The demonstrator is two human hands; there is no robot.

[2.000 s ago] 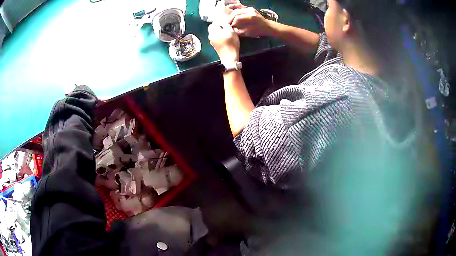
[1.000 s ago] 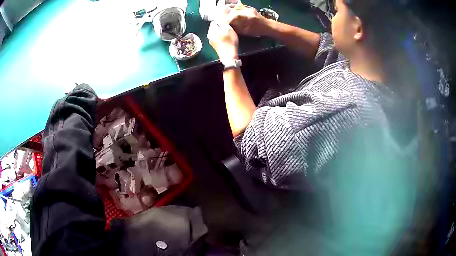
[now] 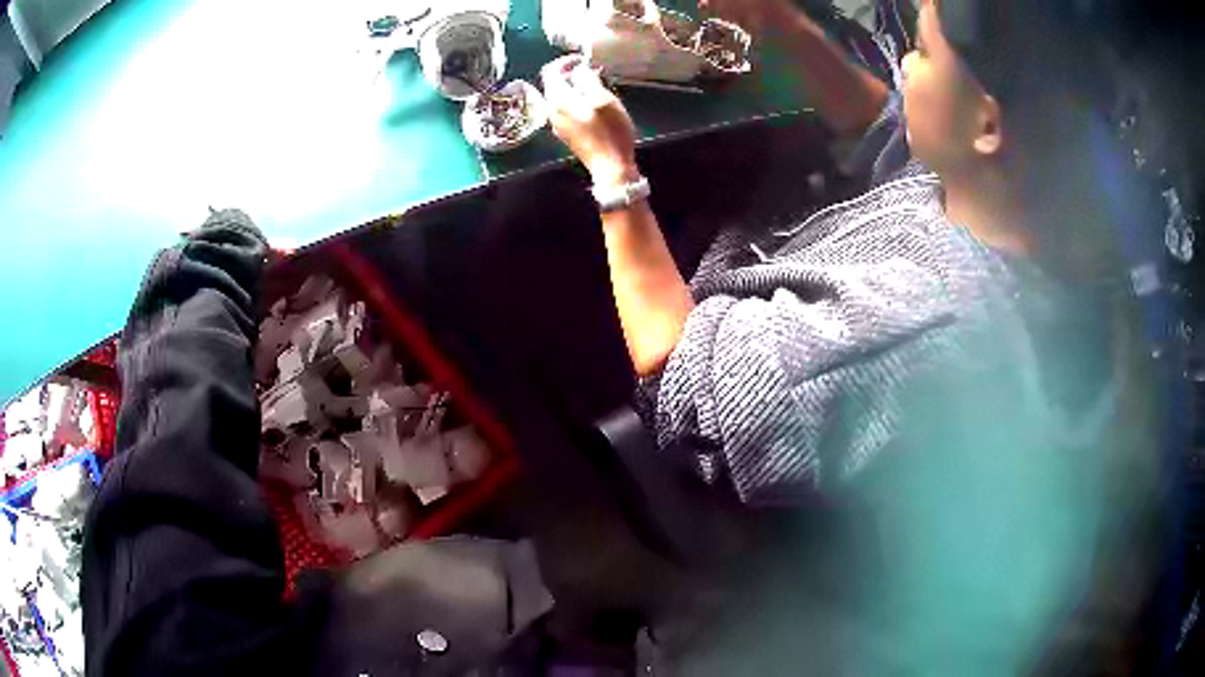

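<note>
The green bench mat (image 3: 304,146) lies before me. A black sleeve (image 3: 192,397), apparently on my left arm, reaches up to the bench edge at the left; its hand is hidden at the cuff. My right hand is out of the picture. On the mat stand a white tub (image 3: 463,56) with wires inside and a small white cup (image 3: 504,117) of small parts, side by side. A seated person's hand (image 3: 597,130) holds a small white part (image 3: 571,79) right of the cup. Their other arm reaches over a white container (image 3: 648,50) at the top.
A red crate (image 3: 436,357) full of pale parts is below the bench edge, beside my sleeve. Another red crate (image 3: 99,430) and a blue-rimmed crate (image 3: 93,466) are at the far left. The person in a grey knit top (image 3: 819,344) sits on the right. A green blur covers the lower right.
The seated person's hands have parted; one has moved up and right, the other still holds a white part. The view has shifted slightly. My sleeve remains at the bench edge.
</note>
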